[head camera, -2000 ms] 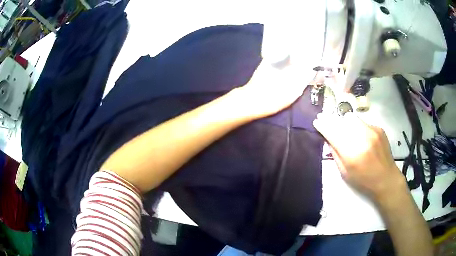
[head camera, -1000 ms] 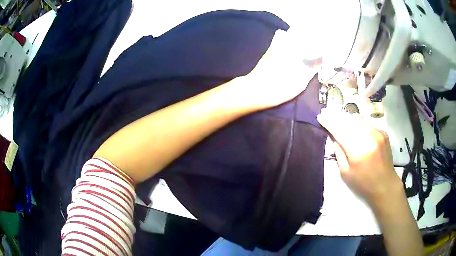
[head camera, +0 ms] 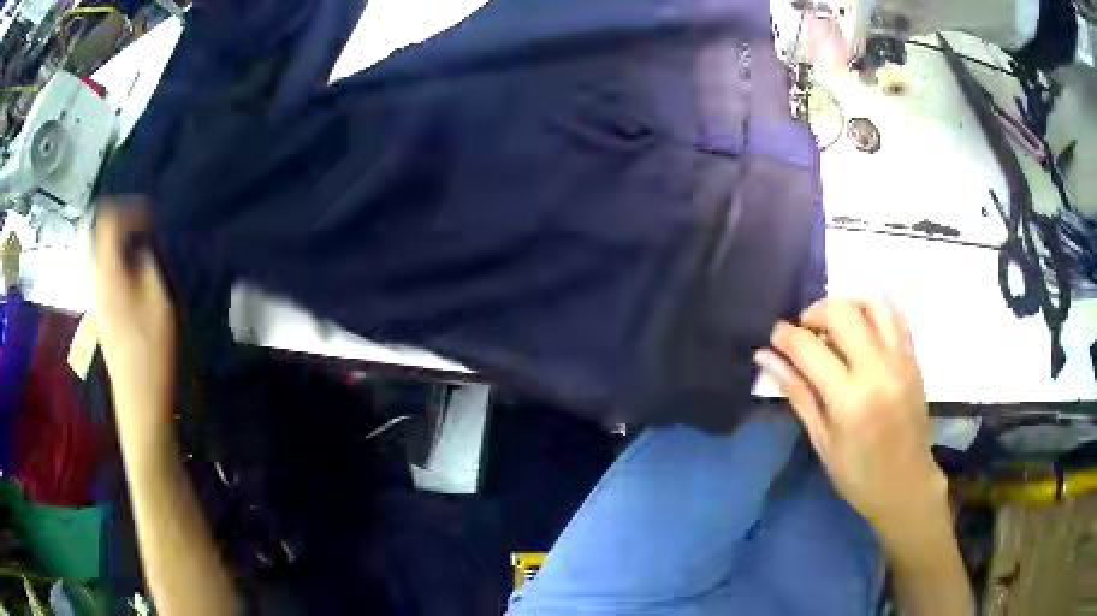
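The dark navy garment (head camera: 481, 217) lies across the white table, its right edge beside the small metal parts of the sewing machine (head camera: 818, 102). A seam shows near its right side. My right hand (head camera: 852, 397) is at the garment's lower right corner, with thumb and fingertips closed on the cloth edge. My left hand (head camera: 130, 277) is at the far left, blurred, against the garment's left side; its fingers are unclear. The needle area is small and hard to make out.
Dark-handled scissors (head camera: 1023, 274) and a dark tangle (head camera: 1080, 247) lie on the table (head camera: 926, 331) at the right. Another white machine (head camera: 60, 144) stands at the far left. Red cloth (head camera: 60, 415) is below it. The wearer's blue-clad legs (head camera: 674, 517) are under the table edge.
My left hand has left the needle area for the garment's far left. My right hand has moved down to the garment's lower corner. The garment's lower edge has shifted up, and the machine sits higher in view.
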